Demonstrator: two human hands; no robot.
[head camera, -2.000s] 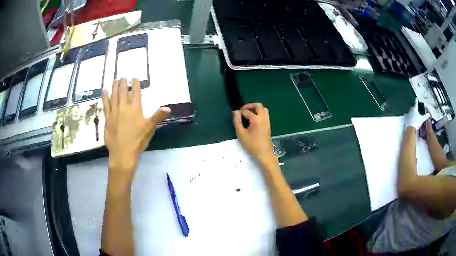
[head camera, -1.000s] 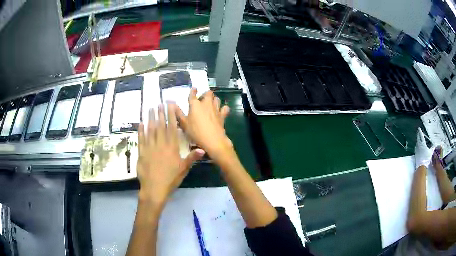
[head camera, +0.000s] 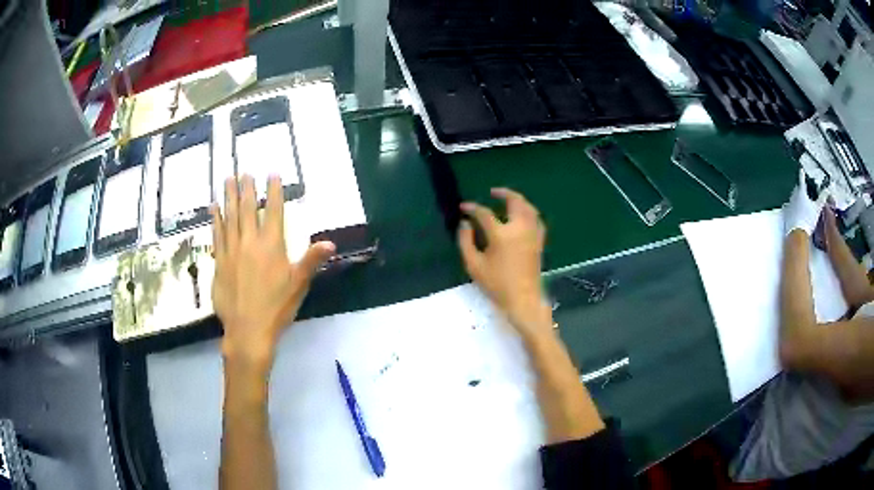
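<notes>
My left hand (head camera: 257, 263) lies flat with fingers spread at the near edge of the white end plate (head camera: 331, 163). Its fingertips are at the lower end of a dark phone frame (head camera: 261, 117); whether they touch it is unclear. More phone frames stand in a row to the left on the conveyor (head camera: 53, 284), one nearby (head camera: 184, 172). My right hand (head camera: 505, 251) is over the green bench, fingers curled but apart, with nothing visible in it. The taped cover plate (head camera: 158, 287) is left of my left hand, which covers its right end.
A blue pen (head camera: 359, 418) lies on white paper (head camera: 450, 412). Two phone frames (head camera: 628, 182) lie on the green mat. A black blister tray (head camera: 537, 77) is beyond, right of the metal post (head camera: 369, 53). A neighbour's white-gloved hand (head camera: 803, 206) is at right.
My right hand has moved off the end plate, back right over the green bench, with its fingers apart. My left hand remains at the plate. The camera view has shifted.
</notes>
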